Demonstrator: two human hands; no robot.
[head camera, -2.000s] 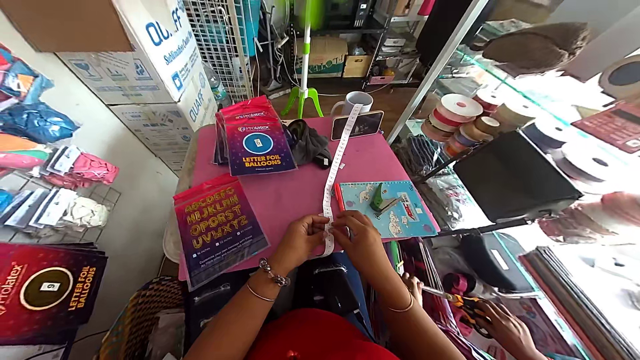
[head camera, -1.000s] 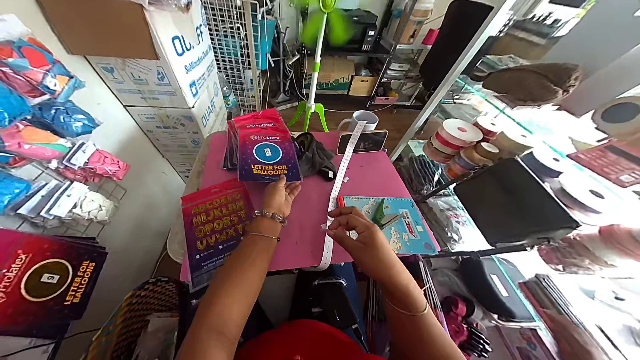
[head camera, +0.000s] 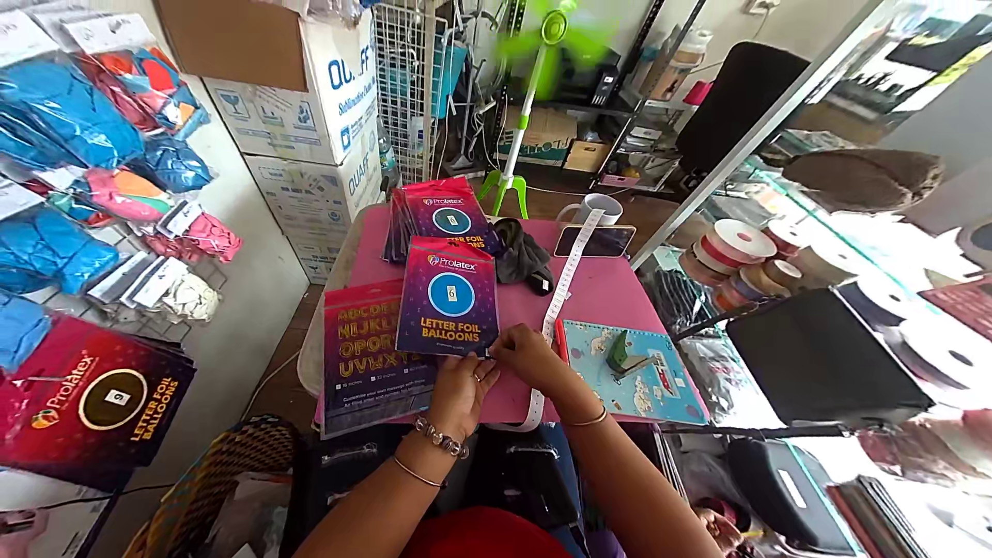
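My left hand (head camera: 463, 391) holds the bottom edge of a foil balloon packet (head camera: 451, 298) printed with a number in a blue circle. The fingers of my right hand (head camera: 527, 356) pinch at the packet's lower right corner; what lies between them is too small to tell. Under that packet, partly covered, lies a larger packet with printed letters (head camera: 364, 387). Behind it stands a stack of similar packets (head camera: 446, 205). A white measuring tape (head camera: 568, 279) runs down the pink tabletop (head camera: 620, 291) from the mug (head camera: 601, 208), passing right of my hands.
Right of the tape, a blue notebook (head camera: 674, 387) bears a green clip-like object (head camera: 619, 353). A dark cloth (head camera: 519, 260) and a phone (head camera: 595, 241) lie near the back. Ribbon rolls (head camera: 740, 240) fill a glass shelf at right; cartons (head camera: 298, 198) stand at left. Another person's hand (head camera: 721, 531) shows low right.
The packet my left hand grasped at the stack is now nearer to me, over the lettered packet. My right hand has moved left from the tape to the packet's corner.
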